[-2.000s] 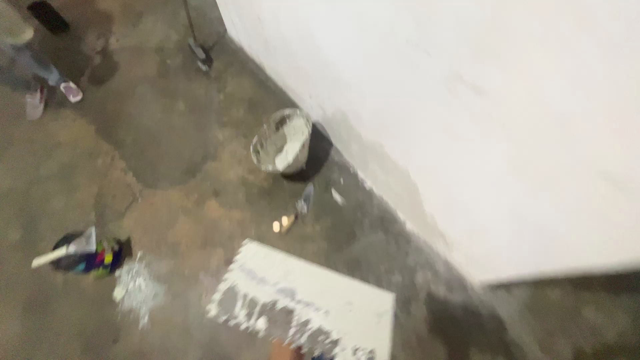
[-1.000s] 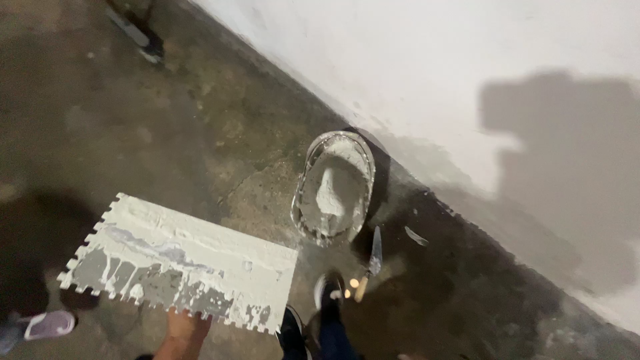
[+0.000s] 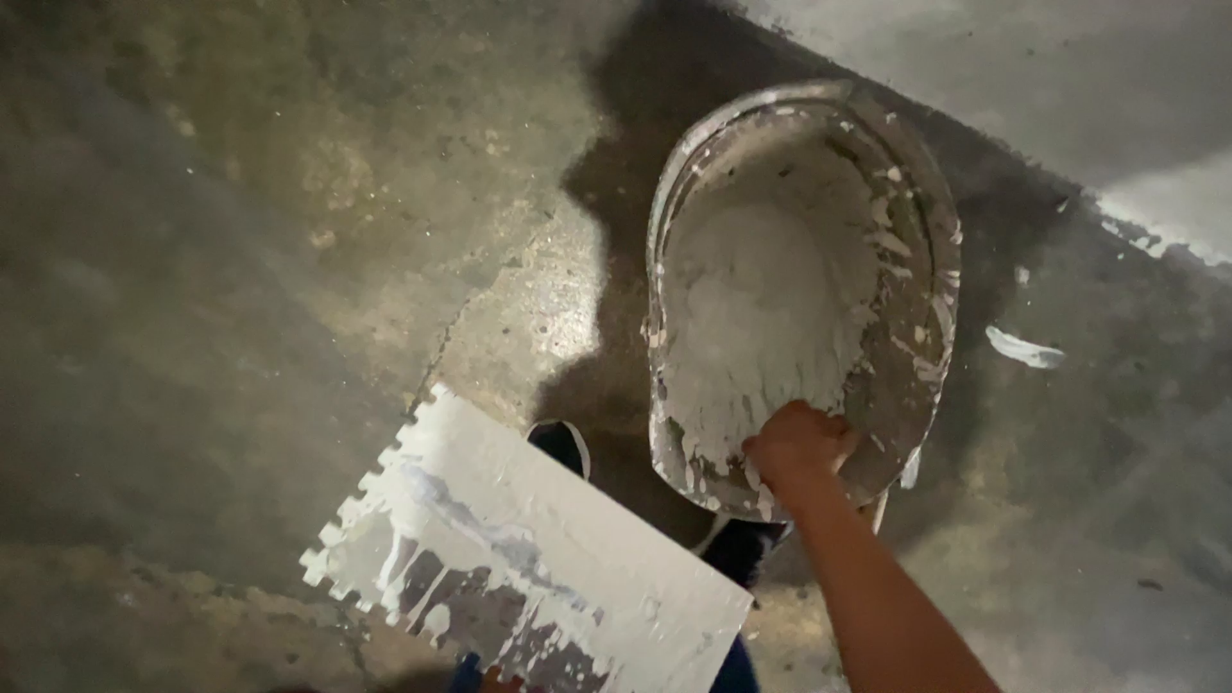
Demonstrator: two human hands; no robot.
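A wide notched trowel (image 3: 577,520), coated with white plaster-like paste and showing drips and bare grey patches, slants across the lower left. Only a bit of my left hand (image 3: 502,681) shows under its lower edge, holding it. A worn oval bucket (image 3: 948,318) with smeared walls holds pale wet paste (image 3: 760,279). My right hand (image 3: 799,443) is curled over the near end of the bucket's inside, by the paste. What lies within its fingers is hidden. Past the bucket's near right side, a putty knife's blade (image 3: 910,467) shows on the floor, partly covered.
My shoes (image 3: 558,448) stand on the concrete floor (image 3: 241,289) near the trowel and bucket. The base of a white wall (image 3: 1107,87) runs diagonally at upper right. A white paste smear (image 3: 1025,348) marks the floor right of the bucket.
My right hand has come into view and reached into the bucket. The view has moved much closer to the bucket. The trowel remains in my left hand.
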